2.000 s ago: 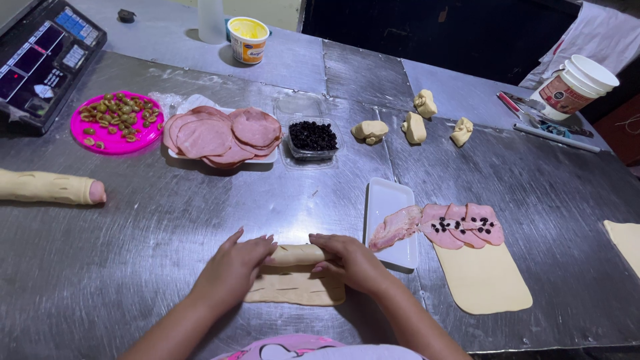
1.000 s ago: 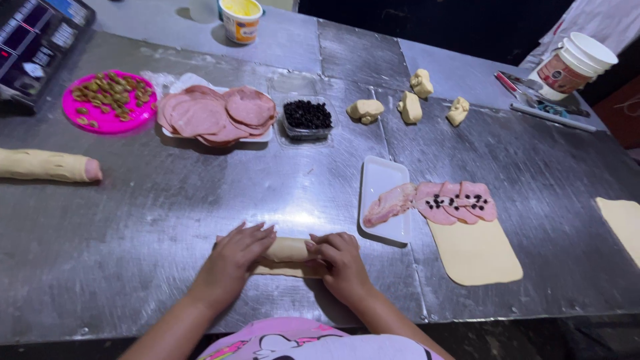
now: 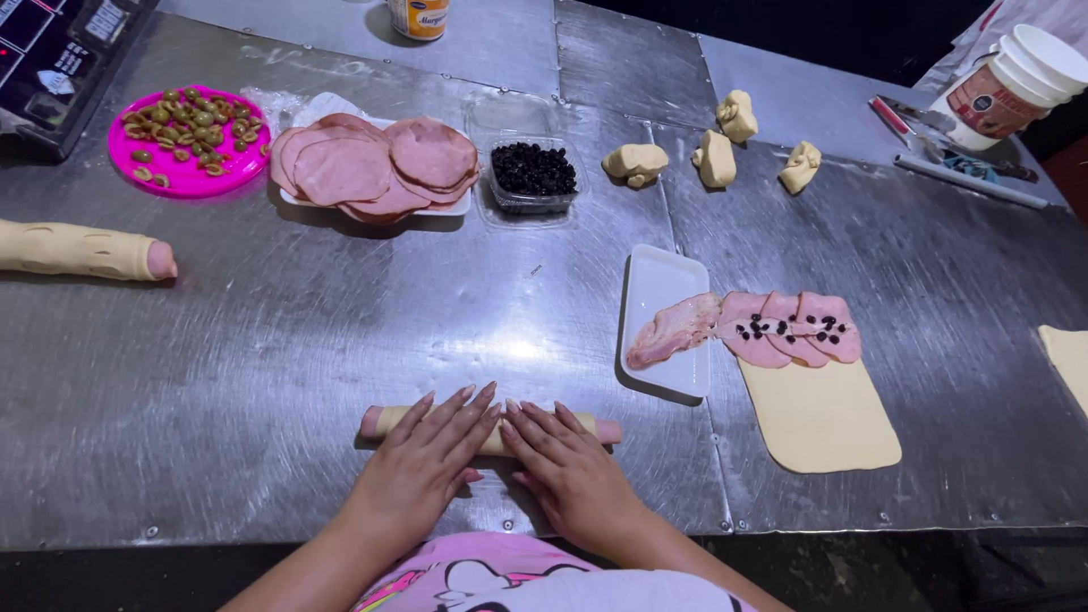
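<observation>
Both my left hand [image 3: 425, 459] and my right hand [image 3: 565, 463] lie flat, fingers extended, on a dough roll [image 3: 493, 442] with ham showing at its two ends. My hands hide much of the roll. To their right, a flat dough sheet [image 3: 820, 416] carries overlapping ham slices [image 3: 790, 348] dotted with raisins at its far end. A strip of bacon [image 3: 676, 327] stretches from a white tray [image 3: 663, 263] onto that ham. Another dough roll [image 3: 76, 251] with ham at its end rests at the left.
Farther back are a pink plate [image 3: 140, 180] of olives, stacked ham slices [image 3: 344, 170], a plastic container of raisins [image 3: 533, 174], dough pieces [image 3: 636, 164] and a margarine tub [image 3: 421, 17]. A scale [image 3: 64, 68] stands far left, a white bucket [image 3: 1011, 89] far right. More dough [image 3: 1067, 361] lies at the right edge.
The dough sheet under my hands has become a closed roll. My fingers, curled around it earlier, are now stretched out flat over its top and closer together.
</observation>
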